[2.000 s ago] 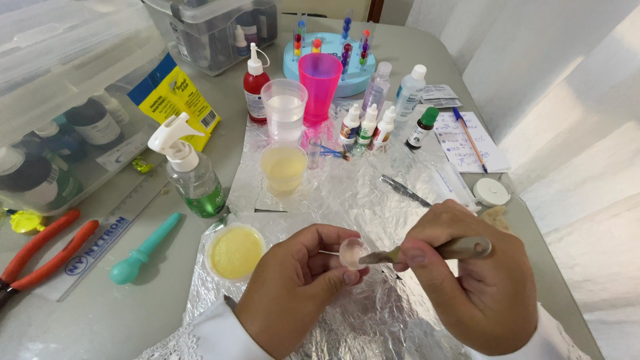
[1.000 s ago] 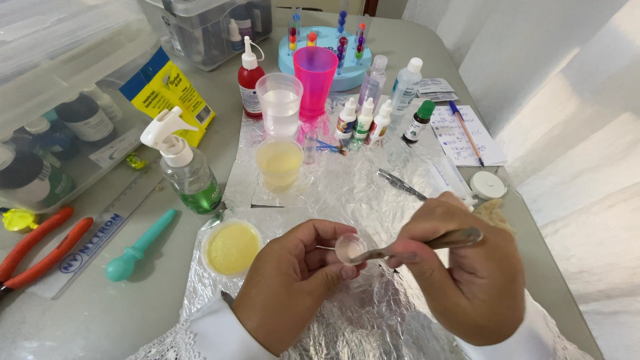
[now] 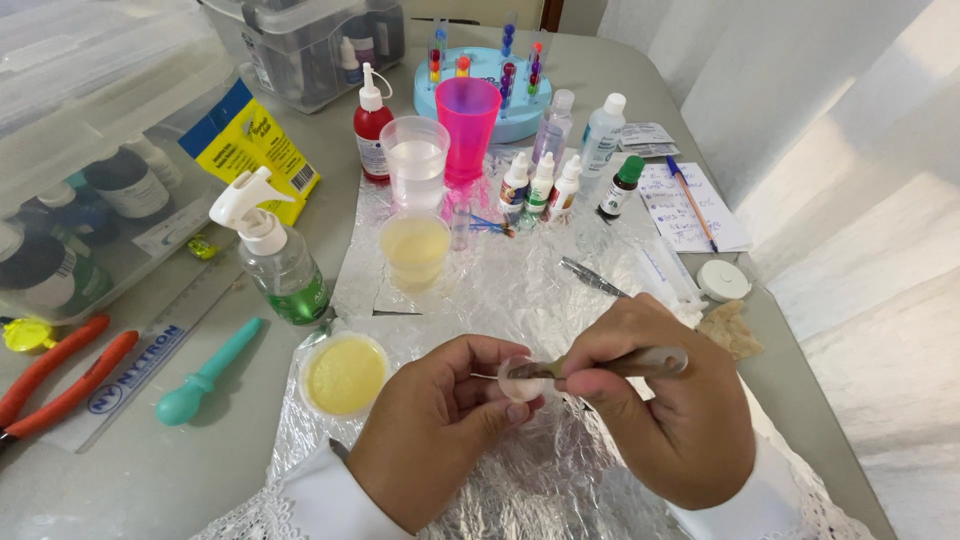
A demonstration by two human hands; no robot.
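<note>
My left hand [image 3: 450,420] holds a small clear round cup [image 3: 521,388] between thumb and fingers, above the foil. A metal spatula-like tool [image 3: 630,363] is gripped in my right hand [image 3: 660,397], its tip inside the cup's mouth. Some pale matter shows in the cup. Left of my left hand, a round dish of yellow substance [image 3: 343,375] lies on the crinkled aluminium foil [image 3: 502,289]. Beyond my hands stand a plastic cup of yellowish liquid [image 3: 415,251], a small empty-looking clear tube [image 3: 460,227] and a pair of metal tweezers [image 3: 592,277], which lies flat.
A spray bottle [image 3: 281,262], teal dropper [image 3: 210,371], ruler [image 3: 142,360] and orange-handled pliers [image 3: 67,375] are at left, before a clear storage bin [image 3: 97,180]. Farther back are a pink tumbler [image 3: 469,127], a red bottle [image 3: 373,139] and several dropper bottles [image 3: 540,184]. A notepad [image 3: 697,206] lies right.
Both hands keep their hold on the cup and the tool. The tool's angle in my right hand has changed slightly, with its tip still at the cup.
</note>
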